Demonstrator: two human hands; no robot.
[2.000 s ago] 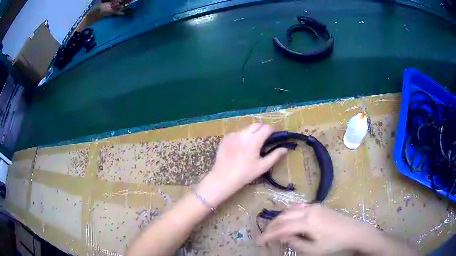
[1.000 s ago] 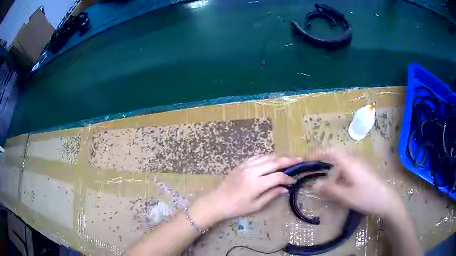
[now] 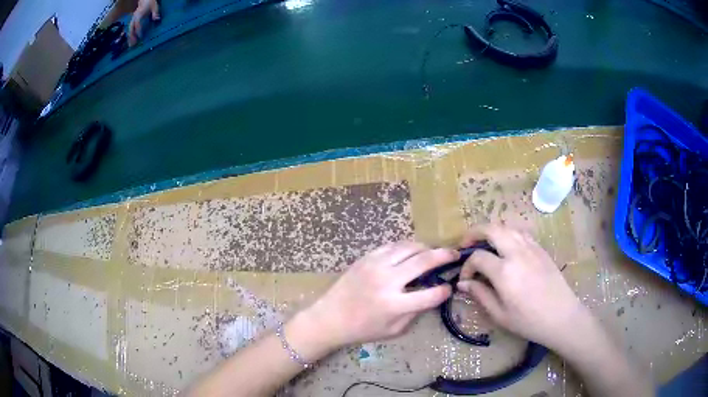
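Observation:
A black padded headband (image 3: pixel 493 381) lies curved over the cardboard at the lower right, partly hidden by my hands. My left hand (image 3: pixel 392 291) grips its upper end. My right hand (image 3: pixel 516 283) pinches the same end, fingertips close to the left ones. A thinner black inner band (image 3: pixel 459 332) hangs in a curve below my fingers, inside the headband's arc. A thin black wire (image 3: pixel 380 385) trails left from the headband's lower end. A white glue bottle (image 3: pixel 554 184) with an orange tip stands on the cardboard beyond my right hand.
A blue tray (image 3: pixel 623 203) of tangled black curved parts is at the right. The glue-spotted cardboard mat (image 3: pixel 182 271) borders the green belt (image 3: pixel 310 108). Black headbands lie on the belt at the upper right (image 3: pixel 522 58) and left (image 3: pixel 89 151). Another person's hand (image 3: pixel 143 18) shows at the upper left.
Both hands have moved from opposite ends of the headband to its upper end, and the headband has turned and shifted nearer. A second headband has appeared on the belt at the left.

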